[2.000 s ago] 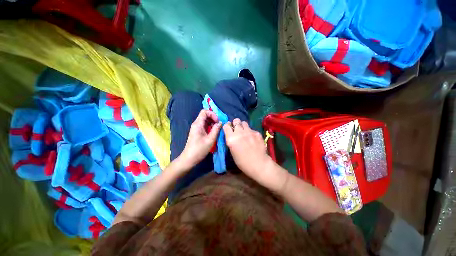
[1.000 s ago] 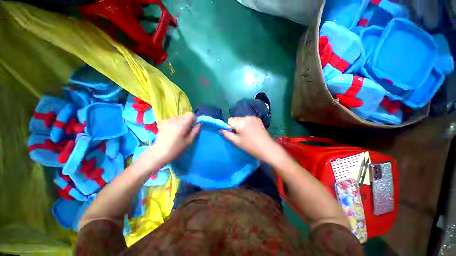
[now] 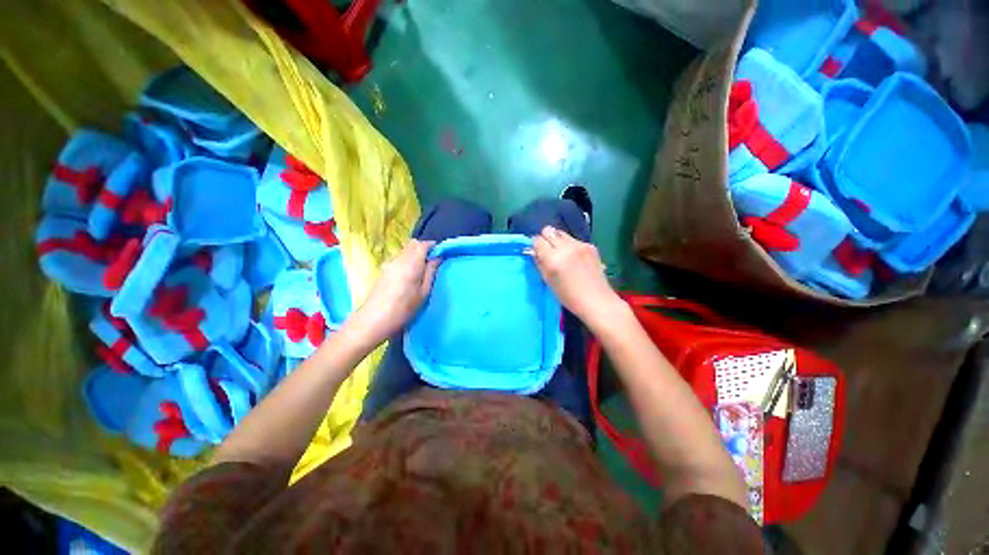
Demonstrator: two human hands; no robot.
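A light blue plush piece (image 3: 485,314) lies open over my lap, its smooth inside face up, with a raised rim all round. It is a rounded square, wider than a hand. My left hand (image 3: 403,284) grips its far left corner. My right hand (image 3: 568,267) grips its far right corner. The underside of the piece is hidden, and so are the fingertips beneath the rim.
A yellow sheet (image 3: 374,195) at left holds many blue pieces with red bows (image 3: 179,312). A brown carton (image 3: 683,163) at upper right is heaped with similar pieces. A red stool (image 3: 694,347) at right holds a glittery phone (image 3: 808,428) and a patterned case (image 3: 741,439).
The piece was folded narrow between my fingers, then opened out with its inside face up. It now lies flatter and squarer, with my hands farther apart at its far corners.
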